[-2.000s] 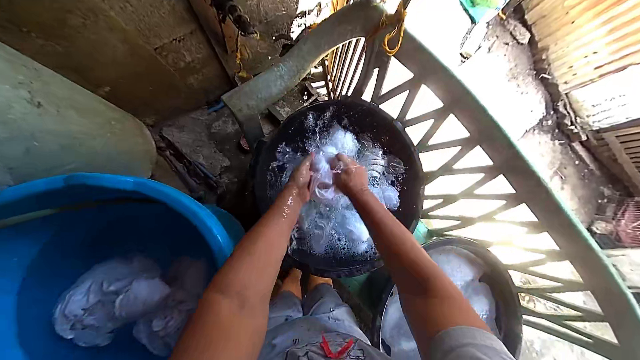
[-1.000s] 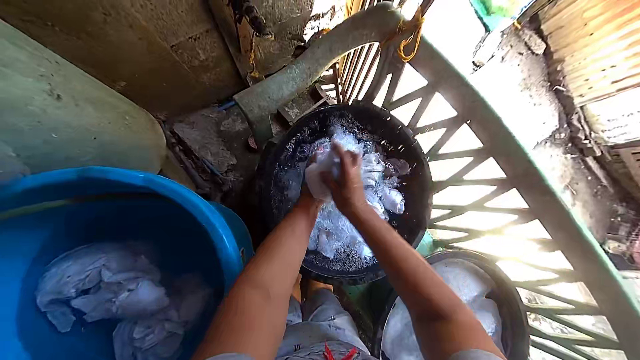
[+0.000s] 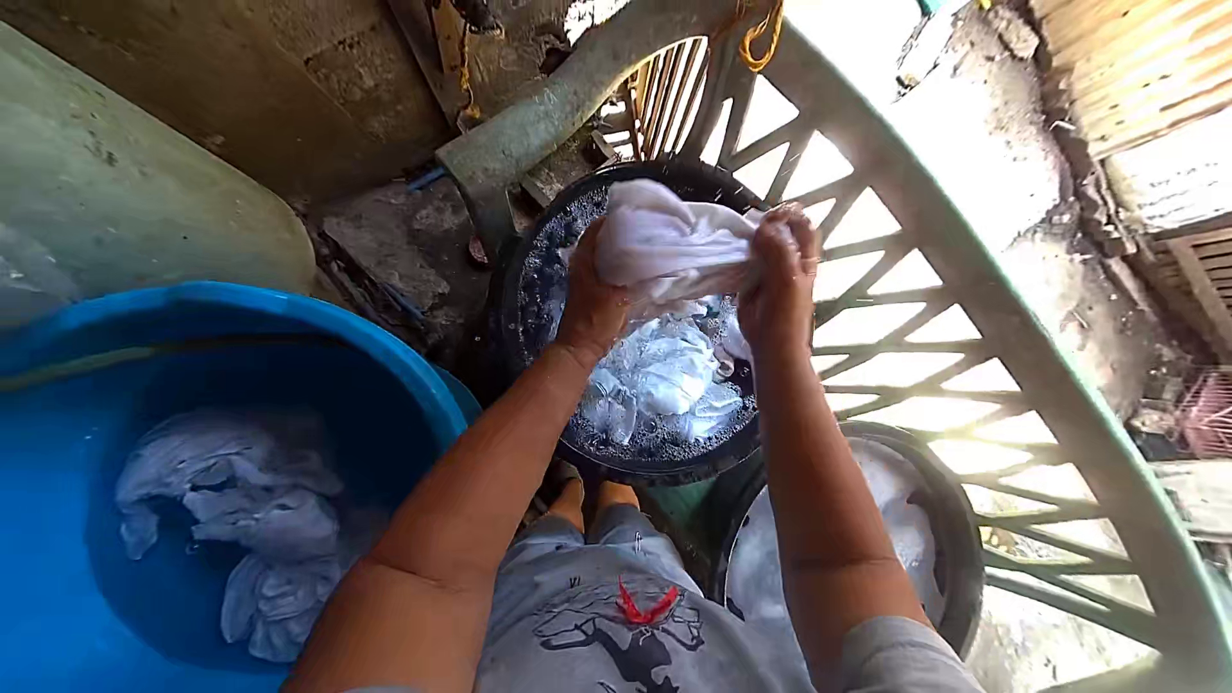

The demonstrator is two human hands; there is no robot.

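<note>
A bunched wet white cloth (image 3: pixel 674 241) is stretched between my two hands, above a round black basin (image 3: pixel 664 472). My left hand (image 3: pixel 595 294) grips its left end, and my right hand (image 3: pixel 784 274) is closed around the right end. Below, more wet white cloths (image 3: pixel 669 371) lie in sudsy water in the basin. Part of the basin's far rim is hidden behind the held cloth.
A large blue tub (image 3: pixel 423 375) with wet pale cloths (image 3: pixel 260 520) in water stands at left. A second dark basin (image 3: pixel 962 539) holds whitish contents at lower right. A curved green plastic lattice (image 3: pixel 972 298) borders the right side; a concrete wall (image 3: pixel 356 87) stands behind.
My hands were together low over the basin's cloths; now they are apart and raised, with a white cloth stretched between them.
</note>
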